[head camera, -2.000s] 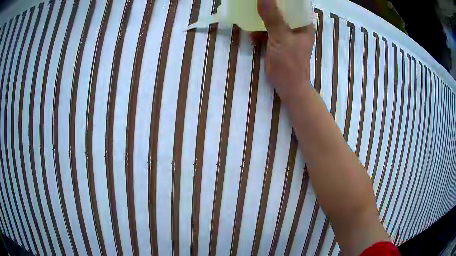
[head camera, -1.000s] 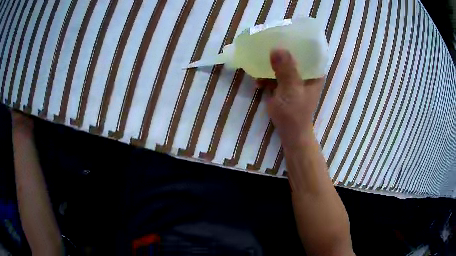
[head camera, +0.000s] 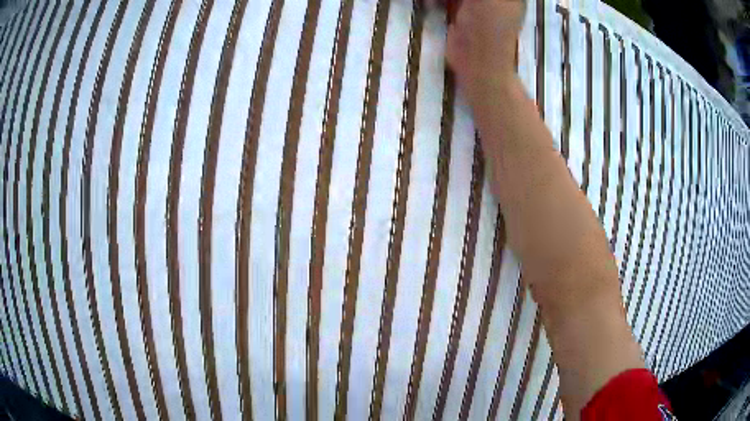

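The long white panel (head camera: 263, 197) fills most of the view. Many parallel narrow brown strips (head camera: 243, 222) run across it from near to far, with white bands between them. My right hand (head camera: 487, 37) is at the top edge of the view, right of the middle, over the far part of the panel. Its fingers are cut off by the frame edge, and no bottle shows. My right forearm crosses the panel from the lower right. My left hand is not in view.
The panel's pale far rim (head camera: 658, 62) curves down along the upper right. Dark and green background shows beyond it. A red sleeve (head camera: 625, 396) is at the lower right. Dark areas show at both bottom corners.
The view has shifted from the panel's near edge to its far part. The squeeze bottle in my right hand and my left arm have left the picture. My right hand now sits at the top edge.
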